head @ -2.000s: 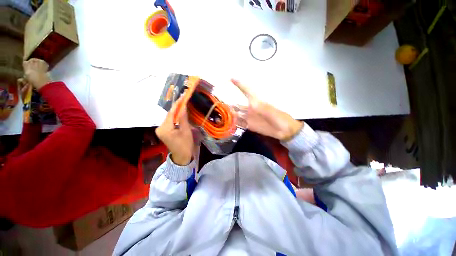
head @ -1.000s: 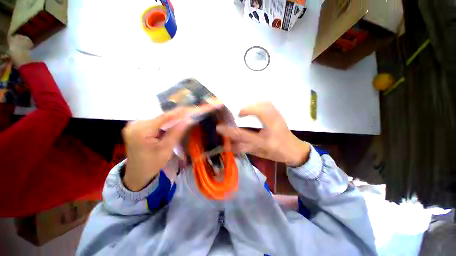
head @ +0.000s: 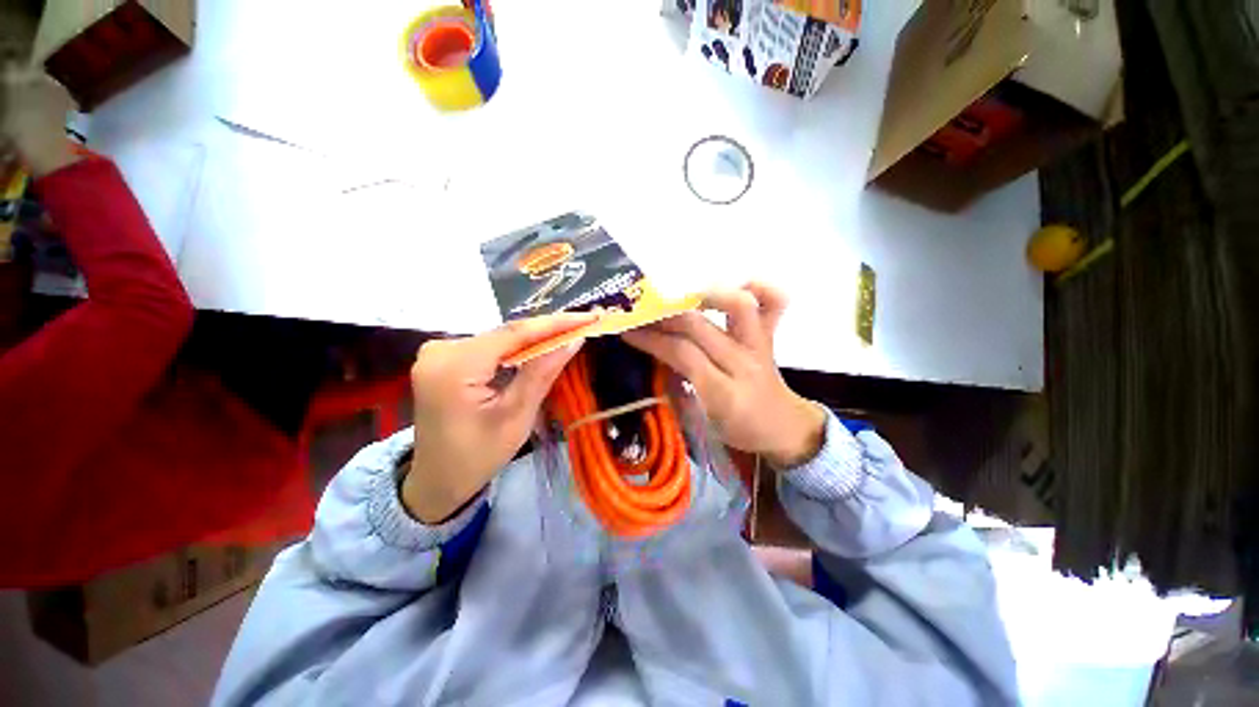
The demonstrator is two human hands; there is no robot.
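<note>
An orange coiled cable point(head: 631, 477) with black parts and a pale band around it hangs below a black-and-orange printed header card point(head: 559, 265). Faint clear plastic shows around the coil. My left hand point(head: 476, 408) pinches the card's folded orange edge at its left end. My right hand point(head: 739, 373) holds the same edge at its right end, fingers bent over it. The card's printed face is tilted up beyond my hands. My fingertips partly hide the top of the coil.
On the white table point(head: 552, 152) are a blue and yellow tape dispenser point(head: 453, 58), a clear tape roll point(head: 718, 169), a yellow strip point(head: 866, 304), a printed box point(head: 776, 42) and an open brown carton point(head: 967, 104). A co-worker's red sleeve point(head: 118, 242) is at left.
The card has turned so its printed face shows flat and sharp. Both hands have come to its two ends; the right hand came in from the side. The coil now hangs downward.
</note>
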